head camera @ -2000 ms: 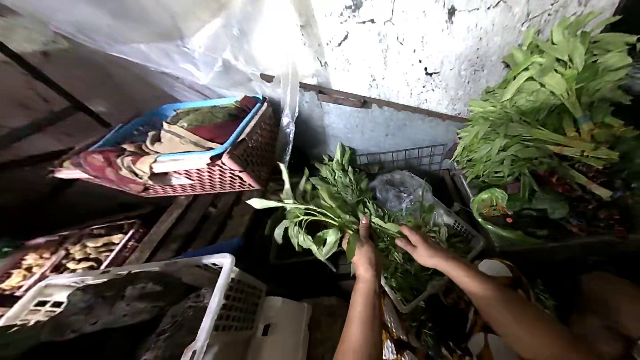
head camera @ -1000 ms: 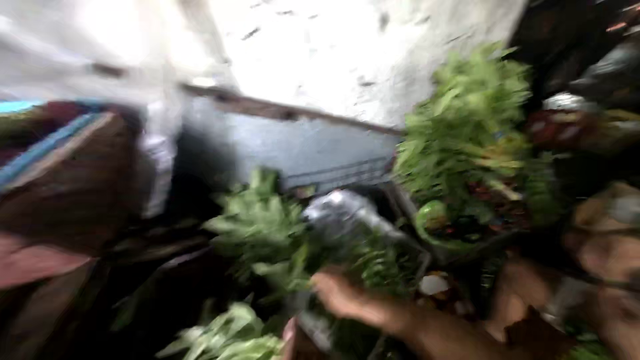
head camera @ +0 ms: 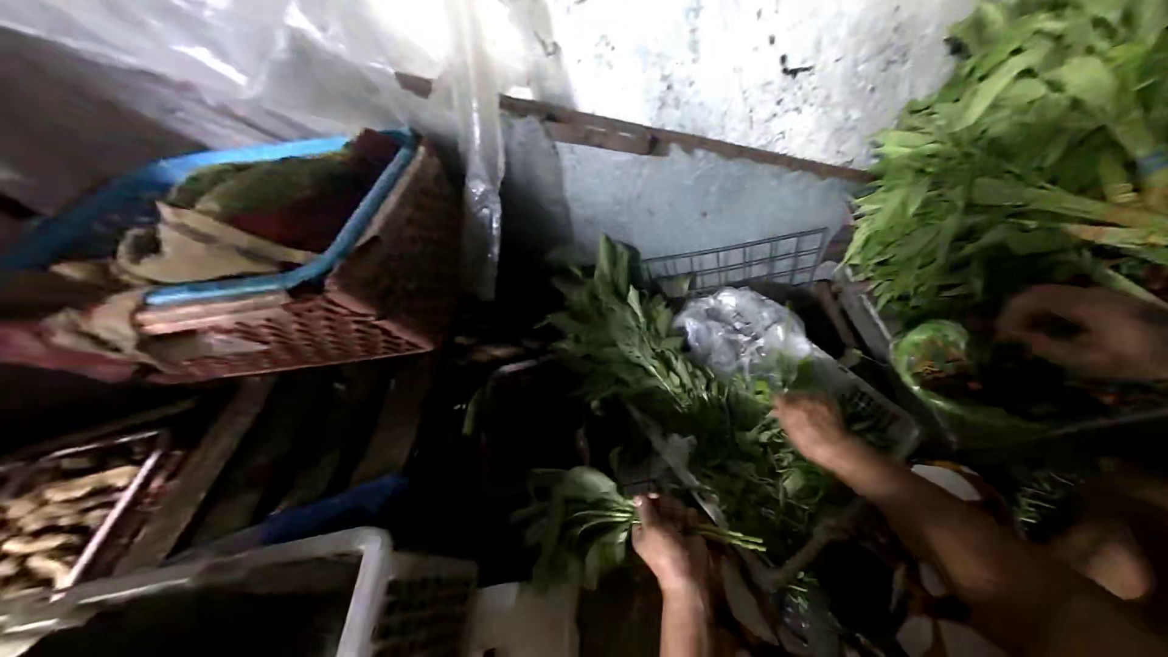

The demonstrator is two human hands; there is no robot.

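Observation:
My left hand (head camera: 668,540), low in the middle of the view, grips the stems of a small bunch of leafy greens (head camera: 593,520); the leaves point left and the stem ends stick out to the right. Up and to the right, my right hand (head camera: 810,424) is at the leaves over a crate (head camera: 899,429) of greens. Its fingertips are partly lost among them, and whether they pinch a stem I cannot tell. A larger heap of dark leafy greens (head camera: 639,342) lies left of a clear plastic bag (head camera: 744,330).
A red basket (head camera: 292,338) with a blue rim stands at left. Below it are a crate of ginger-like roots (head camera: 55,529) and a white plastic crate (head camera: 370,584). Tall greens (head camera: 1022,164) rise at right, above a green bag (head camera: 935,356). Another person's hand (head camera: 1090,328) is at far right.
The greens in my left hand have moved down, away from the heap. My right hand, beside that bunch two seconds ago, is now farther from it, over the crate.

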